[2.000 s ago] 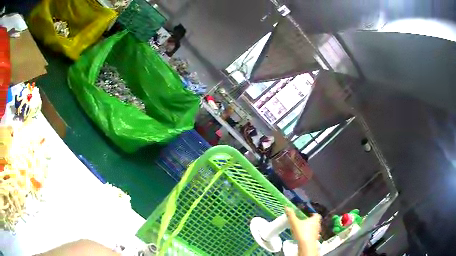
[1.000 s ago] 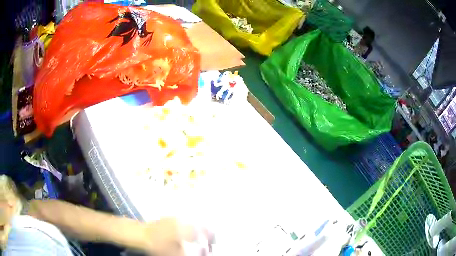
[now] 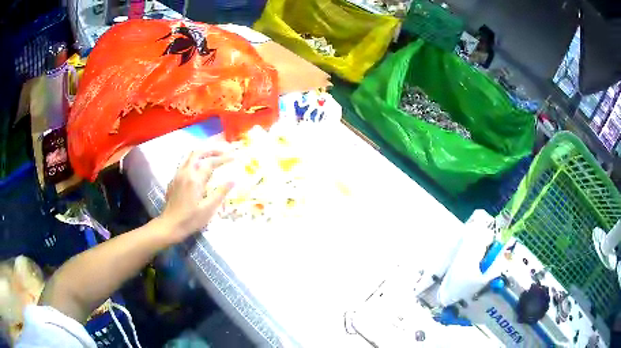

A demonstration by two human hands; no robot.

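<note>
My left hand [image 3: 193, 197] reaches in from the lower left, over the near edge of the pile of cream strips. Its fingers are apart and I see nothing held in them. The cream strips with small orange pieces [image 3: 289, 164] lie on the white sewing table [image 3: 354, 251], washed out by glare. A large red-orange plastic bag [image 3: 136, 75] with a dark mark and strips at its opening lies behind the pile. The white and blue HADSEN sewing machine [image 3: 504, 319] is at the lower right. My right hand is out of the picture.
A white-and-blue bundle [image 3: 308, 109] sits at the table's far end. Beyond the table are a yellow bag [image 3: 340, 30], a large green bag [image 3: 442, 153] and a green basket [image 3: 565, 211]. A cardboard piece [image 3: 296, 66] lies behind the red-orange bag.
My view has swung from the green basket towards the table. My left hand has moved from the table's near side up to the strips. The hand seen earlier near the white stand is out of view.
</note>
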